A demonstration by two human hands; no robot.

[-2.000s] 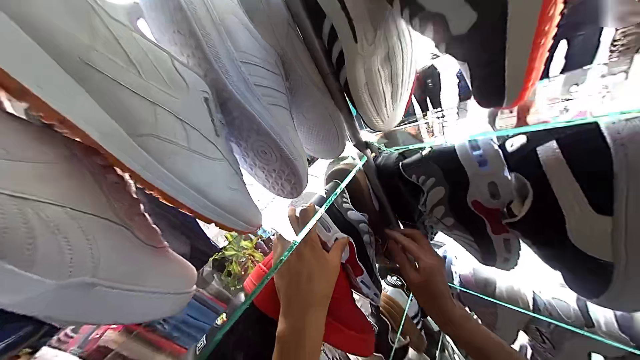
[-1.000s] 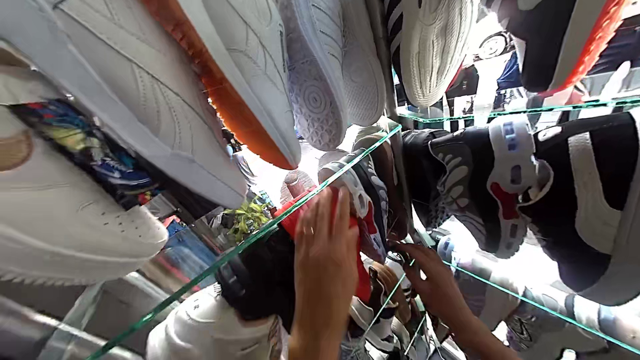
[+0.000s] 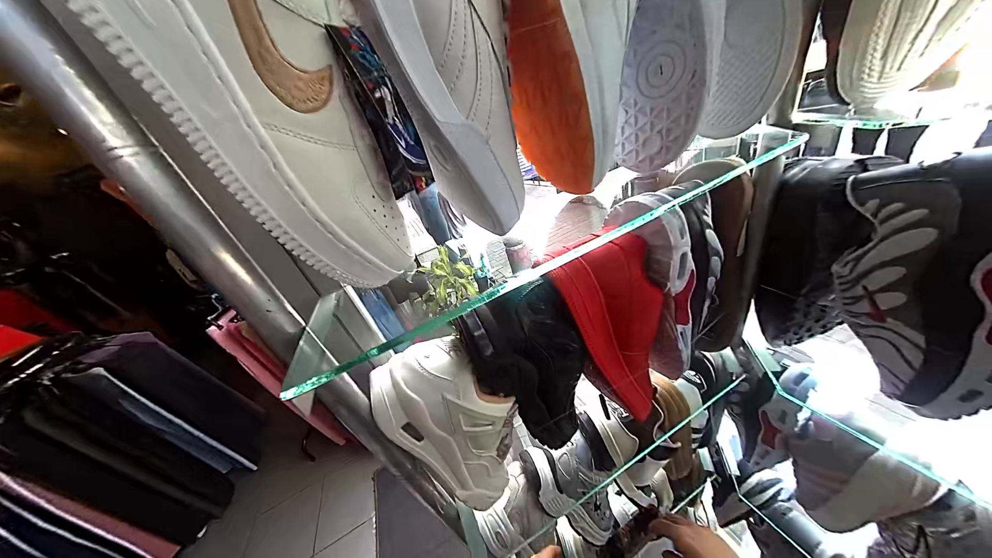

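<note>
My right hand [image 3: 692,536] shows at the bottom edge, its fingers at a dark reddish-brown shoe [image 3: 637,528] on a low glass shelf; whether they grip it is unclear. Of my left hand [image 3: 549,552] only a fingertip shows, left of that shoe and close to white sneakers. Above the hands are a red shoe [image 3: 612,310], a black shoe [image 3: 542,356] and a chunky white sneaker [image 3: 446,411]. White sneakers [image 3: 325,155] and an orange-soled shoe [image 3: 549,93] fill the shelf overhead.
A glass shelf edge [image 3: 542,267] crosses the middle diagonally. A metal post [image 3: 194,225] runs down the left. Beyond it hang dark trousers [image 3: 132,411] over a tiled floor [image 3: 302,504]. Large black and grey sneakers [image 3: 891,256] stand at the right.
Both hands have left the shelf with the red shoe and moved down to the bottom edge of the view. The view has swung left, bringing in the post and hanging clothes.
</note>
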